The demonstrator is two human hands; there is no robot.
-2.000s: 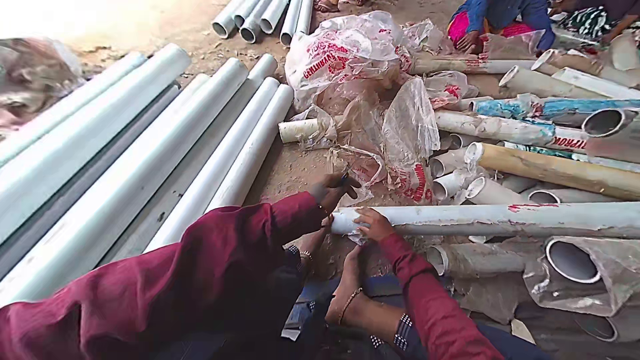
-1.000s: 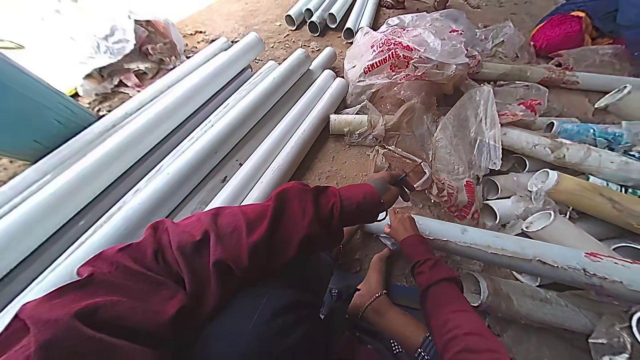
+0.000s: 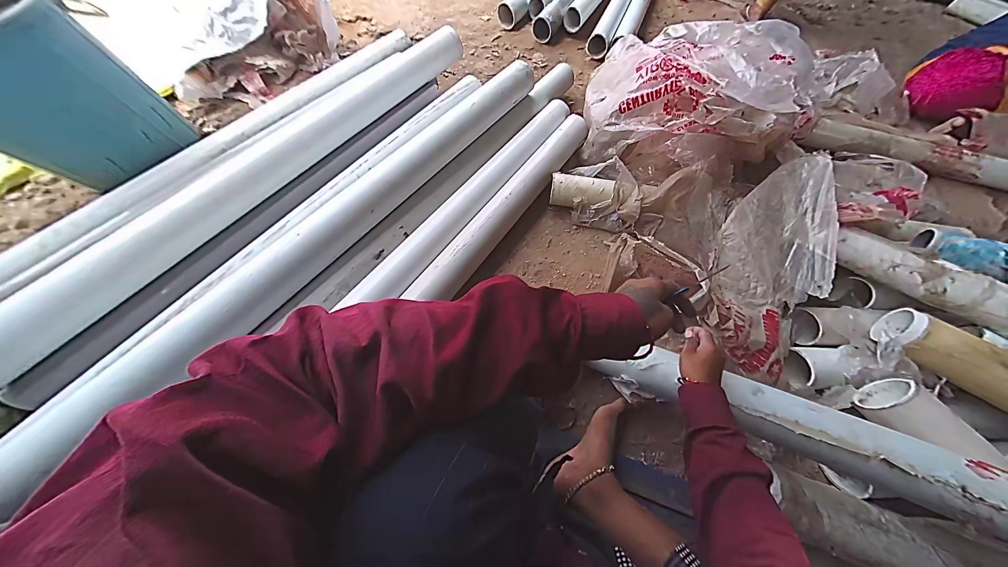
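My left hand (image 3: 652, 305), in a maroon sleeve, is closed around a small dark-handled tool (image 3: 679, 298); a thin blade seems to point up and right from it. Just below and right of it, my right hand (image 3: 702, 356) has its fingers bent together above a light plastic pipe (image 3: 795, 405). Whether a scrap is pinched in those fingers cannot be told. The pipe slants from below my hands to the lower right, with loose film (image 3: 630, 387) near its near end. Crumpled clear plastic wrap (image 3: 776, 236) lies just beyond the hands.
Long white pipes (image 3: 346, 272) lie side by side at the left, near a blue container (image 3: 87, 94). Used pipes (image 3: 937, 346) are piled at the right. A printed plastic bag (image 3: 701, 87) and further pipes (image 3: 587, 12) lie ahead. A bare foot (image 3: 594, 453) rests below my hands.
The view has swung left and brought the blue container in. My right hand, earlier laid on the pipe, is now raised off its surface with its fingers drawn together beside the left hand.
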